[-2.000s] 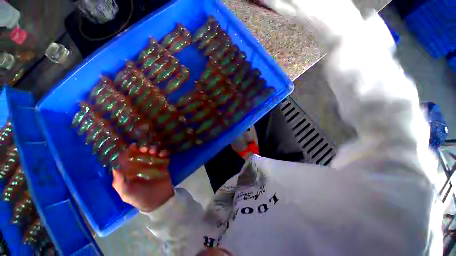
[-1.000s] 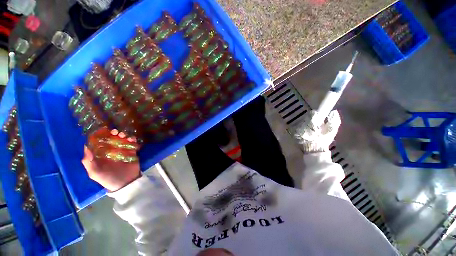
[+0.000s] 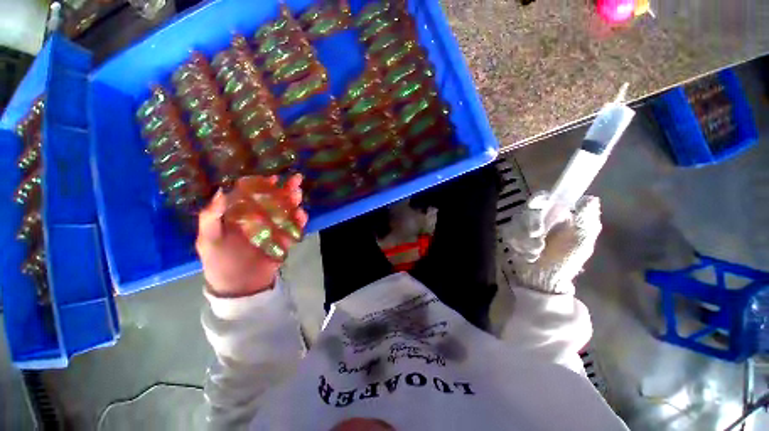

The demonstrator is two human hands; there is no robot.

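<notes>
My bare left hand holds several glossy amber-red moulded pieces with green glitter, just over the near edge of the main blue tray. That tray holds more such pieces in tight overlapping rows. My right hand, in an off-white knitted glove, grips a syringe with a clear-white barrel and dark plunger seal. Its thin tip points up and away from me. The syringe is apart from the pieces.
A speckled bench lies ahead, with a pink ball on it. A second blue tray with pieces is at far left. A lower blue crate and a blue stool are at right. A cable lies on the floor.
The right arm has come back from over the bench, bringing the syringe into view. My left hand has lifted its pieces from the tray's near rows and moved right to its edge. The view has shifted.
</notes>
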